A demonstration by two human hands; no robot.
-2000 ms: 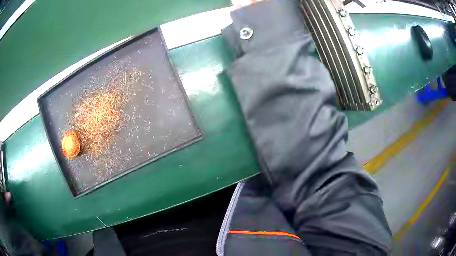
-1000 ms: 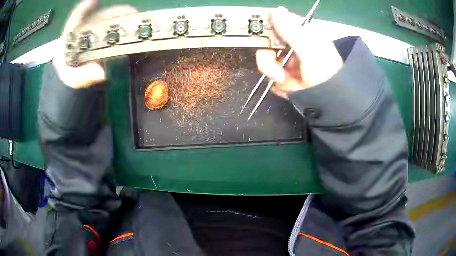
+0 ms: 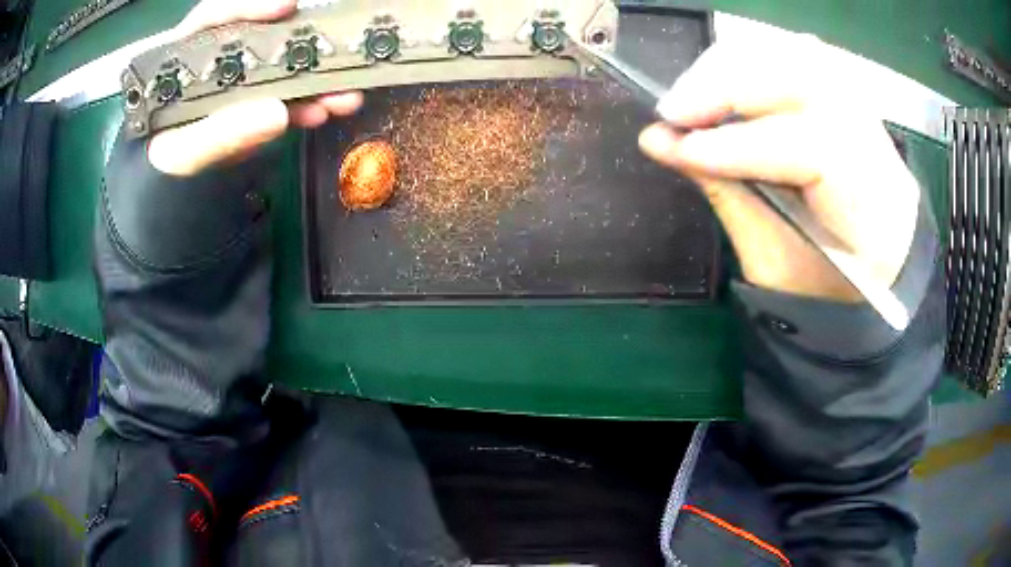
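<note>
A grey-beige metal bar fixture [image 3: 344,66] with a row of several dark round seats is held over the back of the black tray. My left hand [image 3: 238,127] grips its left part, with fingers below and behind it. My right hand [image 3: 798,155] holds silver tweezers [image 3: 815,238] between thumb and fingers. Their tips reach the fixture's right end, near the hole and the rightmost seat; whether they touch is unclear. Fine copper-coloured pieces [image 3: 471,155] lie scattered on the black tray [image 3: 621,249]. A round orange clump [image 3: 367,175] lies at their left.
Stacked ribbed bar fixtures [image 3: 978,249] stand on the green bench [image 3: 532,360] at the right. Single bars lie at the far left [image 3: 83,20] and far right [image 3: 978,64]. A dark block [image 3: 28,188] is at the left edge. A yellow floor line shows at lower right.
Two seconds ago my right arm was at the stacked fixtures. Since one second ago, my right hand has let go of the bar and turned the tweezers' tips up to its right end.
</note>
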